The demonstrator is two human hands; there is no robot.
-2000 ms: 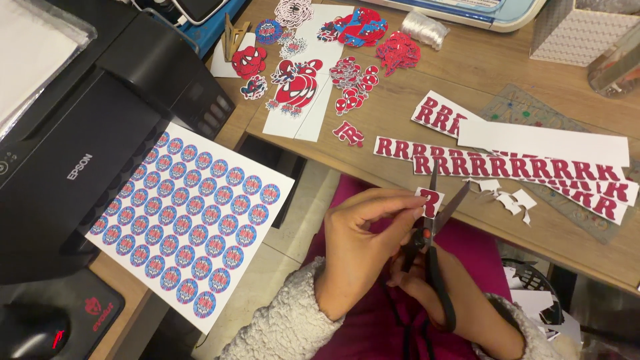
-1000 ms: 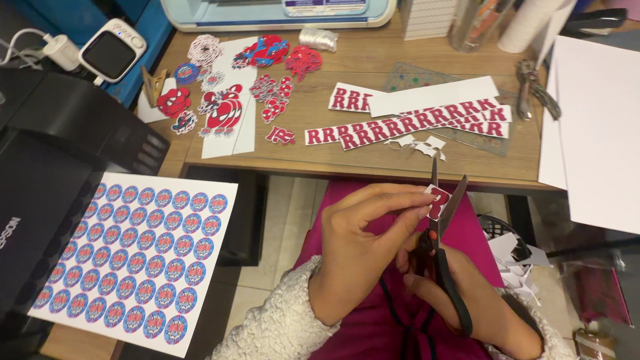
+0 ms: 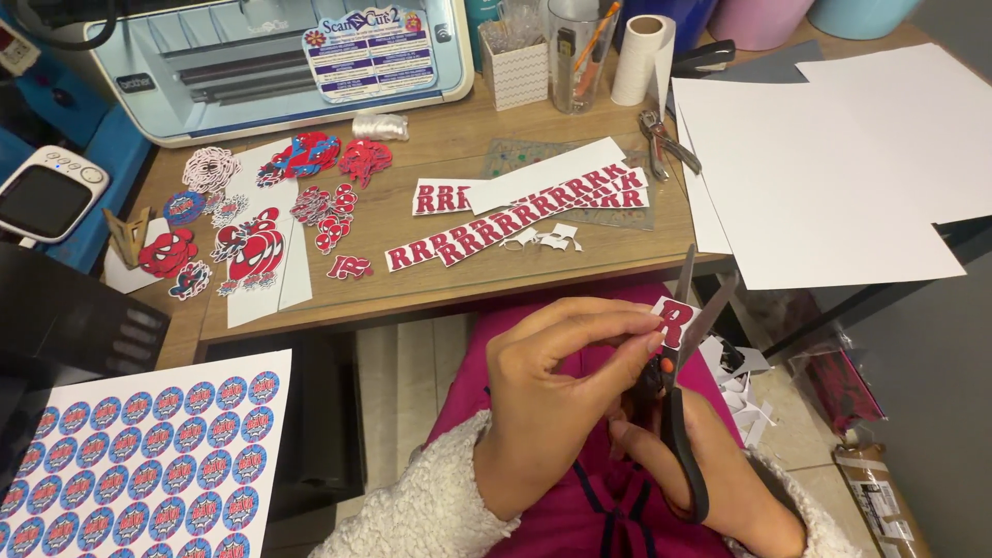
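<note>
My left hand [image 3: 554, 387] pinches a small white paper piece with a red letter R [image 3: 676, 322] between thumb and fingers. Black-handled scissors [image 3: 682, 434] are in my right hand [image 3: 697, 473], blades parted and pointing up around the letter piece. Whether the blades touch the paper is unclear. On the wooden desk beyond lie printed strips of red R letters [image 3: 535, 213], partly under a blank white strip [image 3: 550, 177]. Small white offcuts [image 3: 546, 239] lie just in front of them. A few cut-out R letters [image 3: 349, 267] sit farther left.
Spider-themed cutouts [image 3: 260, 244] lie at the desk's left, before a cutting machine [image 3: 279, 70]. A sheet of round stickers [image 3: 155, 465] is at lower left. Pliers [image 3: 668, 146], a white roll [image 3: 642, 60] and large white sheets [image 3: 837, 170] are at right. Paper scraps [image 3: 744, 387] lie below the desk edge.
The view has swung to the right, bringing the large white sheets into sight. Both hands keep hold of the letter piece and the scissors.
</note>
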